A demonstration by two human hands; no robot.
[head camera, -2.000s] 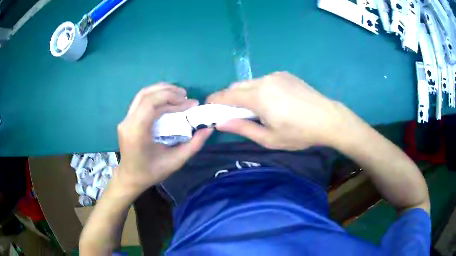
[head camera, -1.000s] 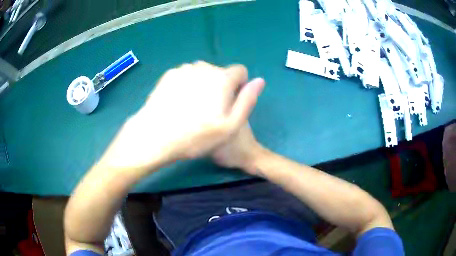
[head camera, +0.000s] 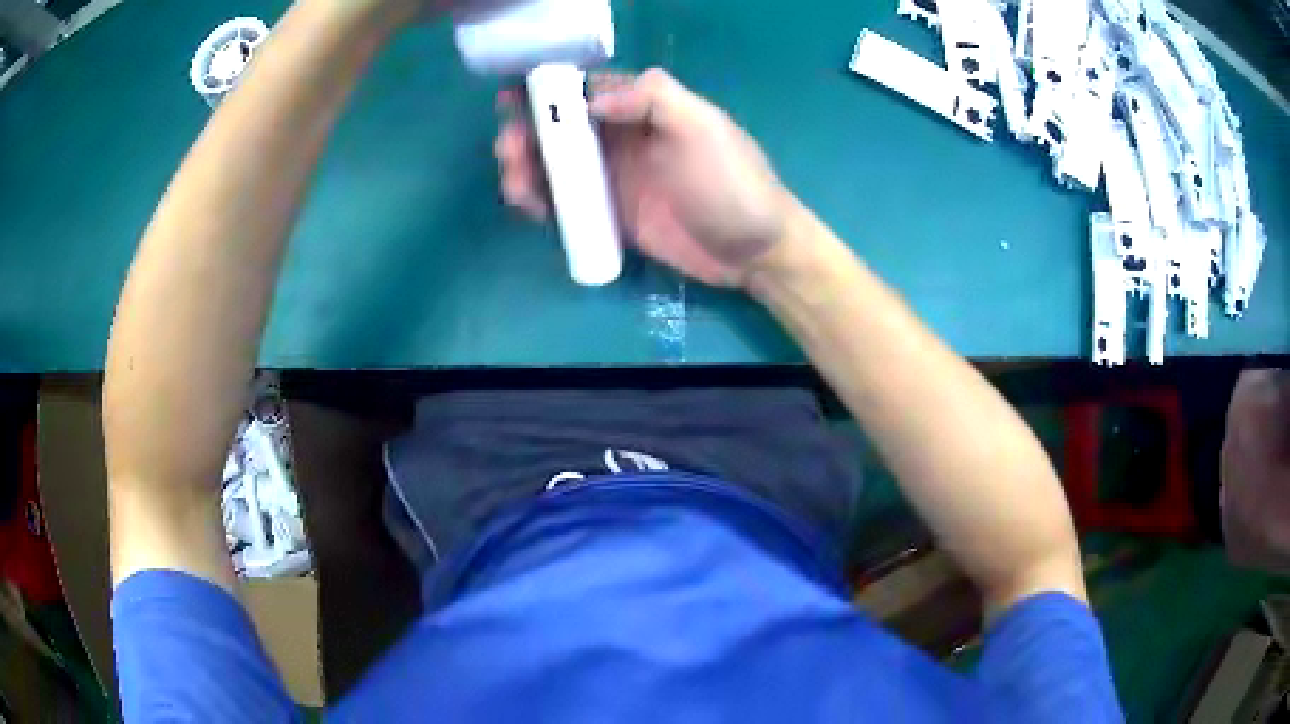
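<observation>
A closed fan, with a white head and an all-white handle [head camera: 576, 184], is held above the green table with its head at the top and handle pointing down. My right hand [head camera: 623, 156] is around the handle, fingertips showing on its left side and palm on its right. My left arm reaches up to the top edge. My left hand [head camera: 425, 7] is almost wholly cut off there, near the fan head; its fingers cannot be made out.
Another white fan head [head camera: 227, 60] lies at upper left, partly behind my left arm. A pile of white handle covers [head camera: 1132, 156] lies at right, one cover [head camera: 922, 85] beside it. A carton of white parts [head camera: 265, 495] is below the table edge. A person's hand or arm [head camera: 1256, 474] shows at far right.
My hands, before close together over the table, are now apart. My left arm has swung up to the top edge. The closed fan now shows upright in my right hand.
</observation>
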